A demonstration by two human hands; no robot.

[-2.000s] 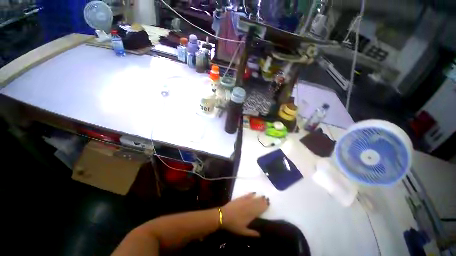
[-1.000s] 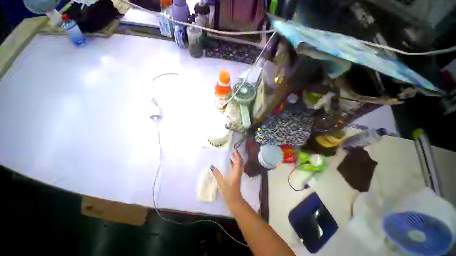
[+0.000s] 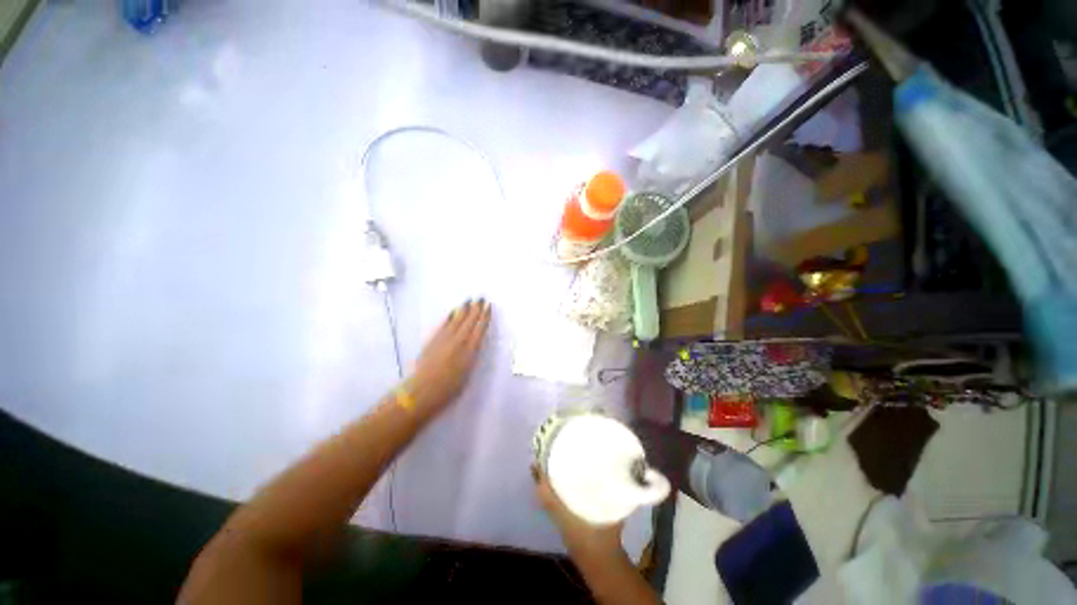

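Observation:
A white lidded cup (image 3: 598,468) with a knob on its lid is near the white table's lower right edge. My right hand (image 3: 581,528) holds its lower left side, with the palm and some fingers hidden by the cup. My left hand (image 3: 446,355), with a yellow band at the wrist, rests palm down on the white table (image 3: 236,355), left of the cup. It holds nothing.
An orange-capped bottle (image 3: 593,210) and a green handheld fan (image 3: 651,236) stand behind the cup. A white cable with a plug (image 3: 378,262) lies left. A grey-lidded bottle (image 3: 729,480) and dark blue phone (image 3: 768,555) are right.
The view has moved in over the white table. My right hand, empty before, now holds the cup. My left hand, out of view one second ago, is now on the table.

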